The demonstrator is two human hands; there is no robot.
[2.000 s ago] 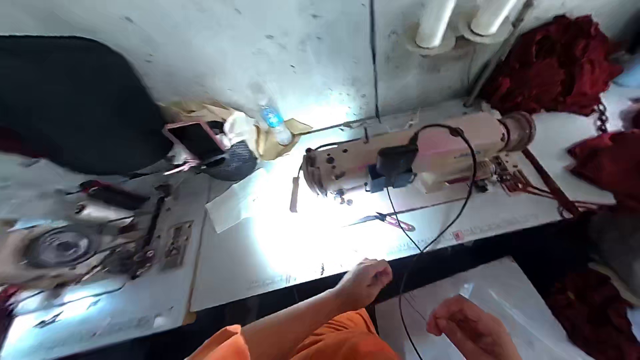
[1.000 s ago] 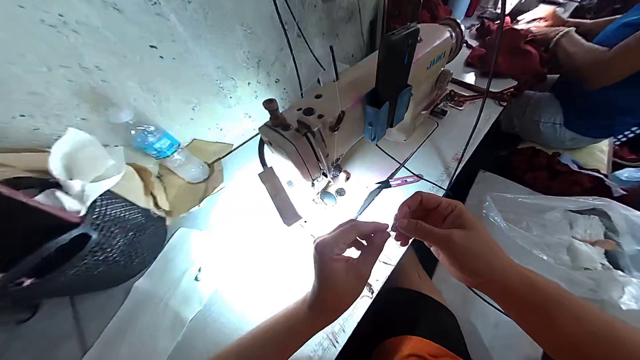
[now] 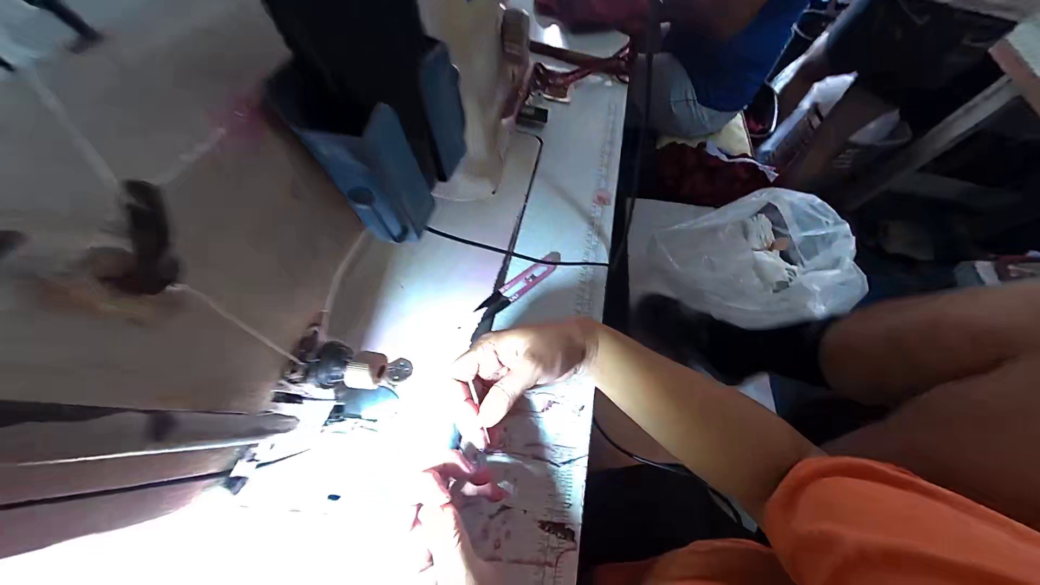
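My right hand is at the front part of the sewing machine bed, its thumb and fingers closed on a thin pale piece too small to name. Just below it in the view, my left hand has its fingertips near that piece; glare hides much of it and whether it holds anything. Pink-handled thread snips lie on the bed beyond my right hand. To the left of my hands is the needle area of the sewing machine, brightly lit.
A blue clamp holder with a black device is fixed near the machine. A black cable crosses the bed. Right of the table edge are a clear plastic bag with scraps and dark red cloth. A co-worker in blue sits beyond.
The view has moved close to the machine and turned. My hands were apart two seconds ago, came together one second ago, and are now beside the needle area.
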